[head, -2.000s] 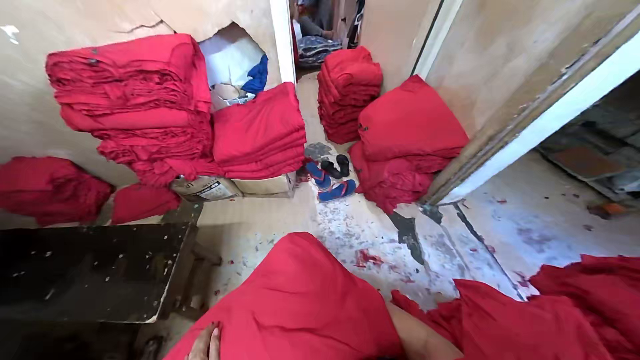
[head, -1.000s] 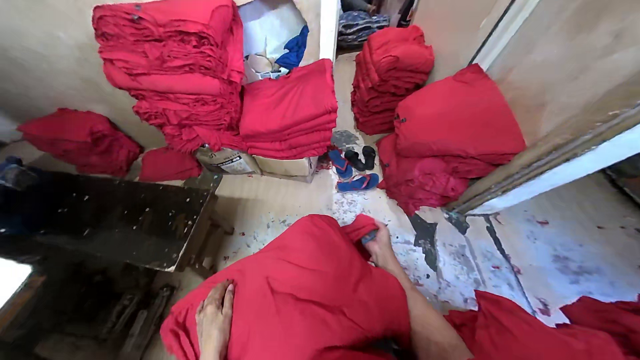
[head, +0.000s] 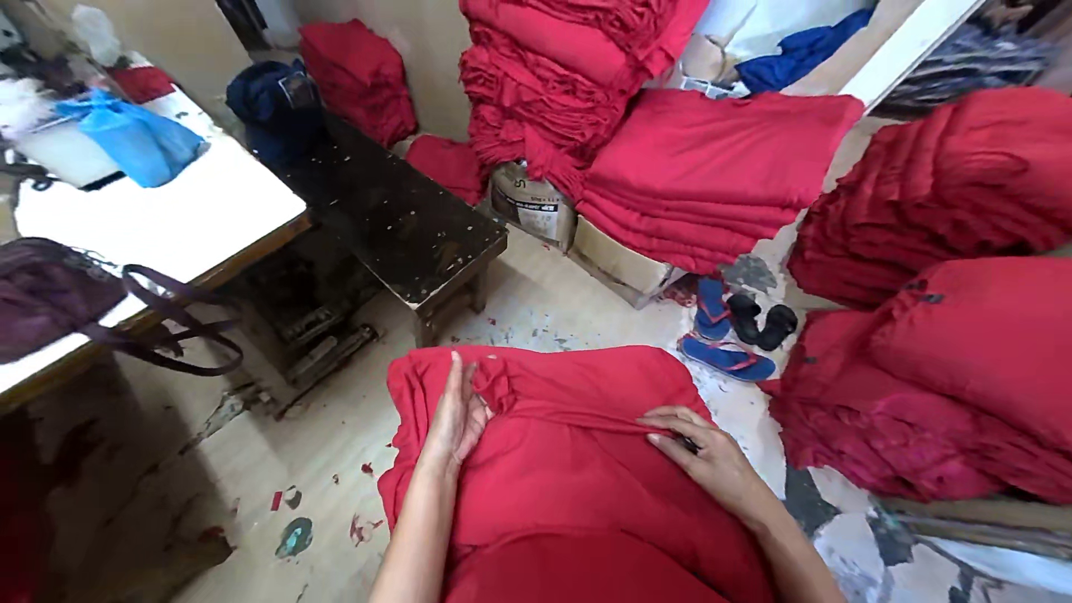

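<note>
Red fabric (head: pixel 586 477) lies spread in front of me at the bottom centre, with a bunched fold running across its upper part. My left hand (head: pixel 461 414) rests on edge at the fold's left end, fingers extended upward, against the gathered cloth. My right hand (head: pixel 691 448) pinches the fold's right end between thumb and fingers; something small and dark shows under the fingers. What supports the fabric is hidden beneath it.
Folded red garment stacks stand on cardboard boxes (head: pixel 620 260) and at the right (head: pixel 988 335). Blue flip-flops (head: pixel 729 358) lie on the floor. A dark bench (head: pixel 394 226) stands left of centre, beside a white-topped table (head: pixel 234 201) with a purple bag (head: pixel 50 293).
My left hand was flat on the cloth and now stands on edge by the fold. My right hand has moved from the cloth's far corner to the fold. The view has swung left.
</note>
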